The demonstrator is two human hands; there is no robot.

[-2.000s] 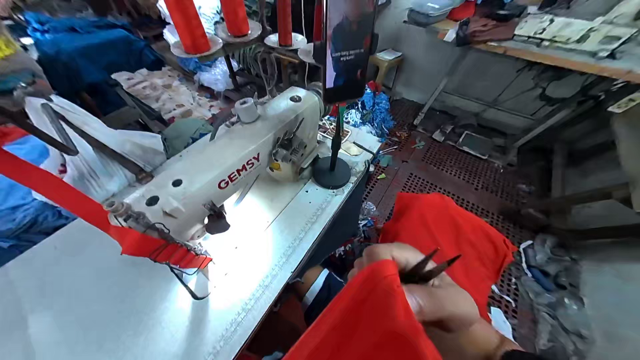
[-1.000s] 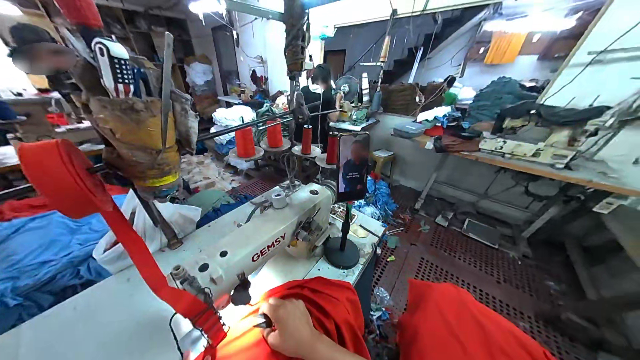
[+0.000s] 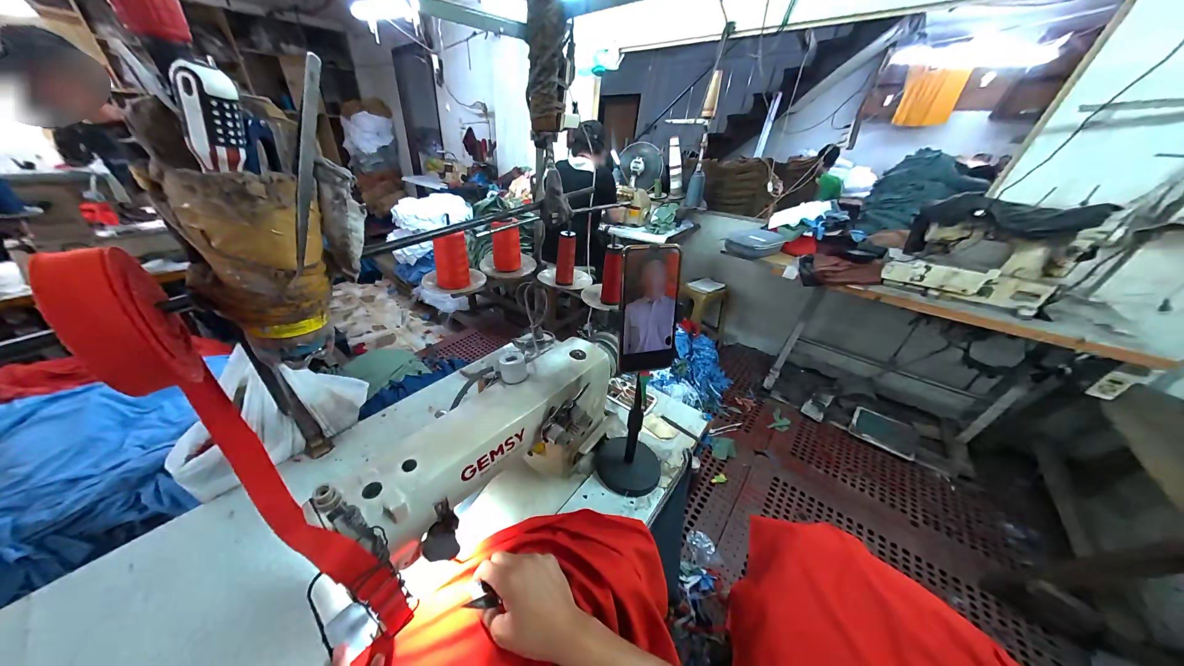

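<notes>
My right hand (image 3: 536,606) rests on red fabric (image 3: 592,564) on the bed of a Gemsy sewing machine (image 3: 490,453), with dark pointed thread snips (image 3: 483,598) in its fingers. A sliver of my left hand (image 3: 340,657) shows at the bottom edge, beside the fabric near the folder; its grip is hidden. From a roll of red band (image 3: 111,319) at the left, a strip (image 3: 250,462) runs down into the wire guide (image 3: 379,578) in front of the machine head. More red fabric (image 3: 842,601) lies at the lower right.
A phone (image 3: 649,305) on a black stand (image 3: 629,465) stands at the machine's right end. Behind are red thread cones (image 3: 452,262) and a person (image 3: 585,185) with their back turned. Blue cloth (image 3: 83,453) lies left; a worktable (image 3: 999,314) with machine parts stands right.
The view has tilted up. My right hand with the snips has moved from the red fabric beside the table to the fabric on the machine bed, where red fabric is now spread.
</notes>
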